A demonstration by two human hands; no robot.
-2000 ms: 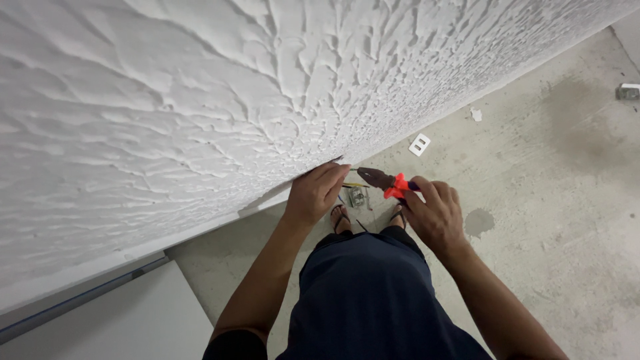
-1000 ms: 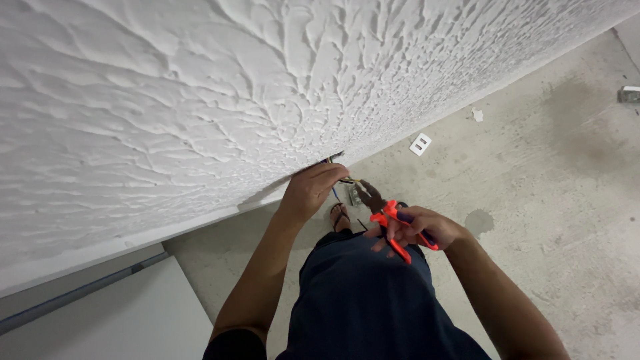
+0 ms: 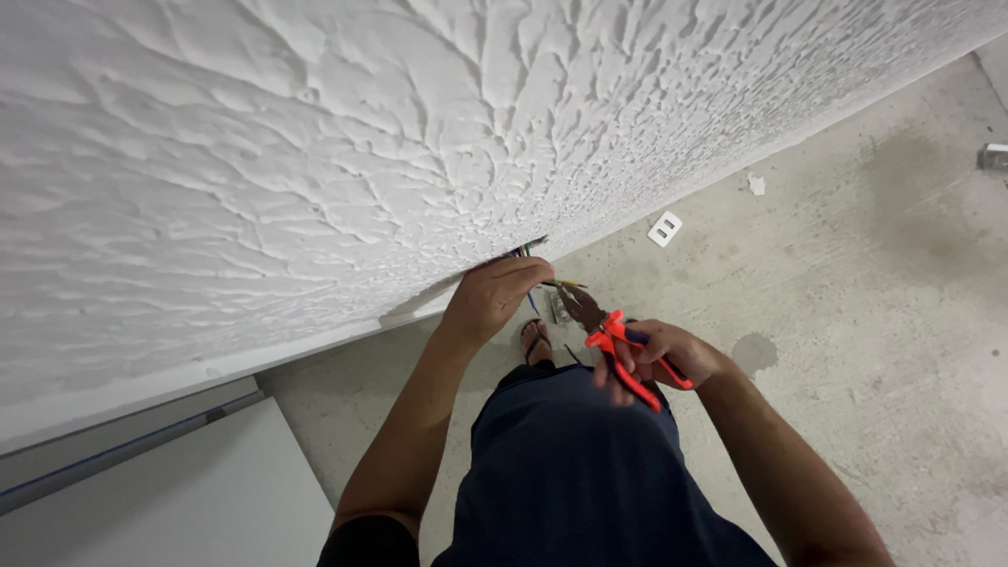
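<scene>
My left hand (image 3: 500, 295) is at the wall opening (image 3: 531, 244), its fingers pinching electrical wires. A yellow-green wire (image 3: 568, 283) sticks out to the right past the fingertips, and a blue wire (image 3: 532, 302) hangs below them. In my right hand (image 3: 657, 354) are combination pliers (image 3: 618, 339) with red and dark blue handles. Their handles are spread, and the dark jaws point up and left, close beside the yellow-green wire's end. Whether the jaws touch a wire, I cannot tell.
The textured white wall (image 3: 315, 157) runs along the far side. On the concrete floor (image 3: 827, 315) lie a white faceplate (image 3: 665, 229), a white scrap (image 3: 756, 184) and a metal box (image 3: 558, 307) near my sandalled foot. A white panel (image 3: 181, 488) stands at lower left; another metal piece (image 3: 994, 157) lies far right.
The pliers' handles, close together two seconds ago, are now spread apart. My right hand has moved slightly down and changed its hold on them. My left hand stays by the wall opening.
</scene>
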